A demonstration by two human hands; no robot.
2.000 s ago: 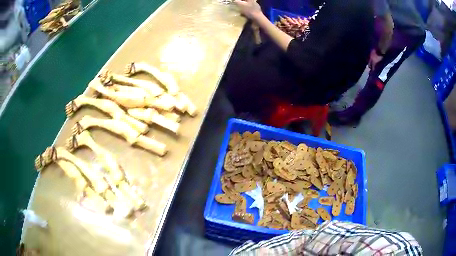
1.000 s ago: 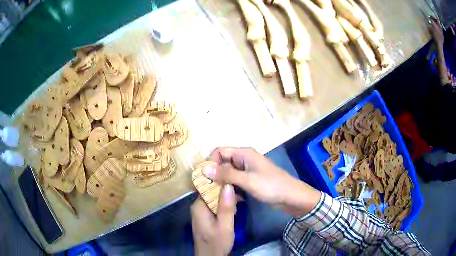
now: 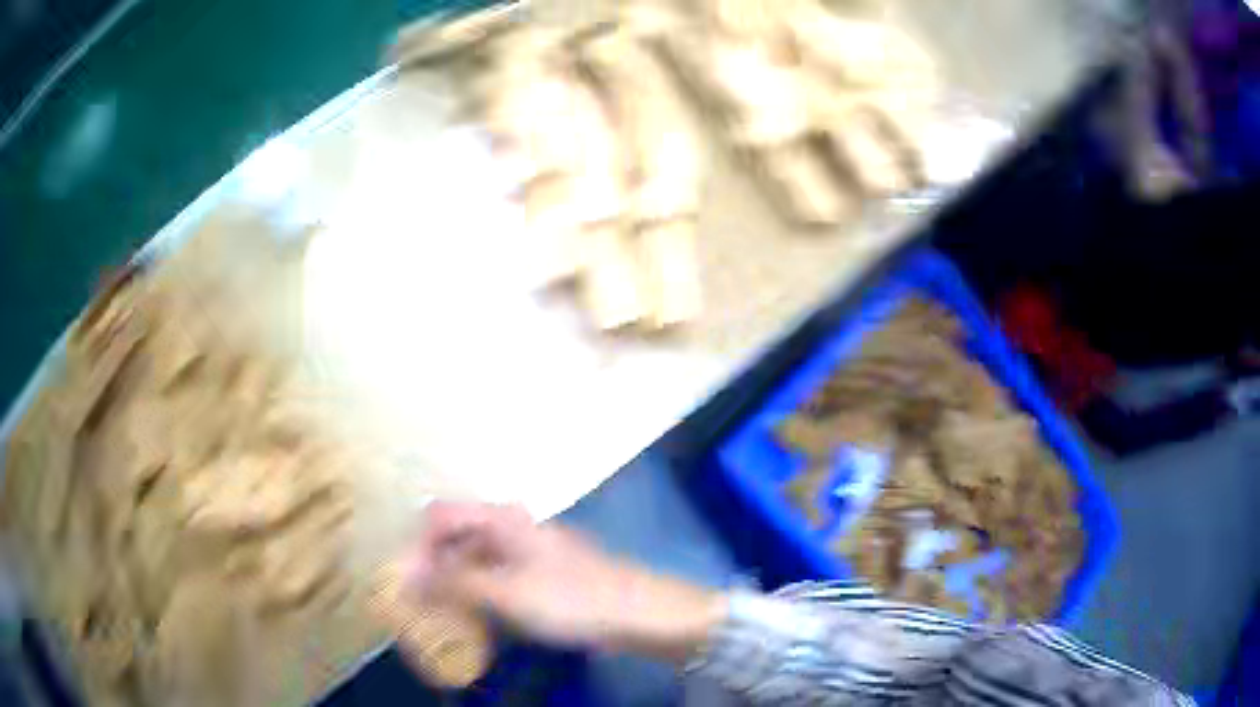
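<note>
The whole view is blurred. My right hand (image 3: 518, 569) is at the bench's front edge, its fingers bent around a tan striped sole piece (image 3: 449, 646) that hangs below them. My left hand cannot be made out. A heap of tan sole pieces (image 3: 207, 470) covers the left part of the bench. Cream leg parts (image 3: 650, 166) lie side by side on the bench beyond, with their squared ends towards me.
A blue crate (image 3: 1099, 532) of tan pieces with white scraps (image 3: 860, 477) stands right of the bench. A green surface (image 3: 166, 124) borders the bench's far side. Another person's hand (image 3: 1158, 166) and dark clothing show at upper right, by a red stool (image 3: 1050, 345).
The view has swung, so bench and crate sit lower left. My left hand, on the sole piece a second ago, no longer shows. My right hand has shifted to lower left in the picture.
</note>
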